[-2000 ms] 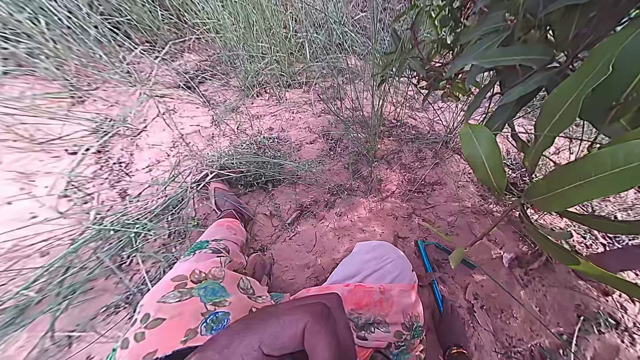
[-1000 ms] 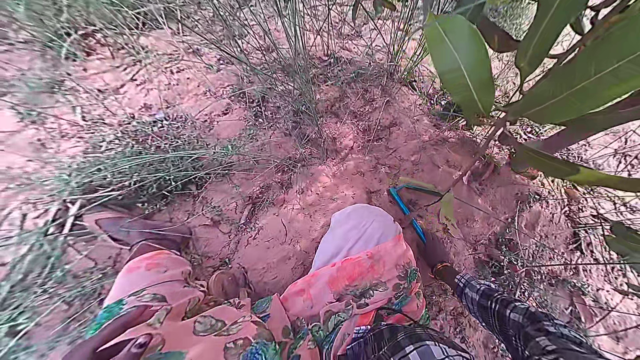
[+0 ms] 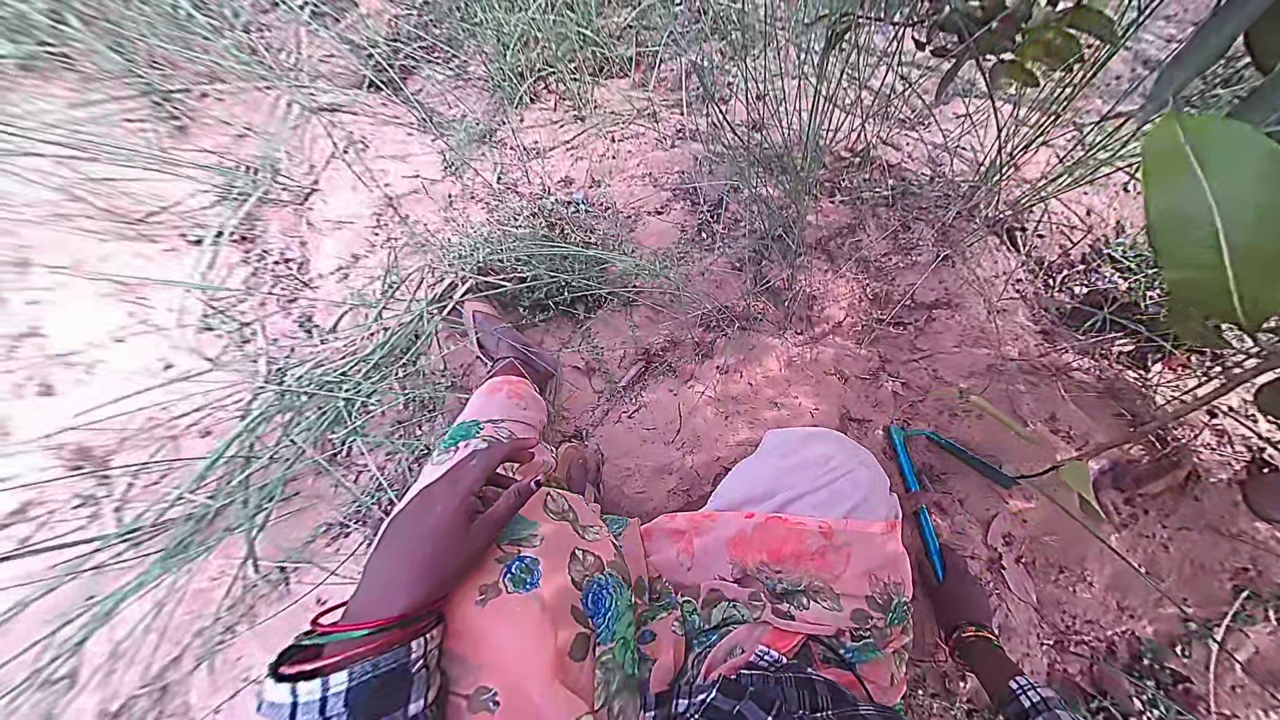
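Observation:
My left hand (image 3: 465, 515), with red and dark bangles at the wrist, rests on the floral cloth (image 3: 560, 620) over my leg, fingers slightly curled and holding nothing. Low at the right, my right hand (image 3: 950, 585) grips the blue handle of a small hand tool (image 3: 908, 480), which looks like a sickle or hand hoe; its dark, angled blade points right, just above the reddish soil. White cloth (image 3: 810, 475) covers my bent knee beside the tool. My left foot in a sandal (image 3: 500, 340) is planted ahead on the ground.
Cut or fallen long grass (image 3: 290, 430) lies at the left. A small green clump (image 3: 550, 250) is beyond my foot, and thin upright stalks (image 3: 790, 150) stand farther back. A leafy branch (image 3: 1180, 405) reaches in from the right, its large leaf (image 3: 1215, 220) close to the camera.
My left hand, at the lower left edge a second ago, now lies farther in on my leg. The tool stays in my right hand. The view has shifted, showing more ground ahead.

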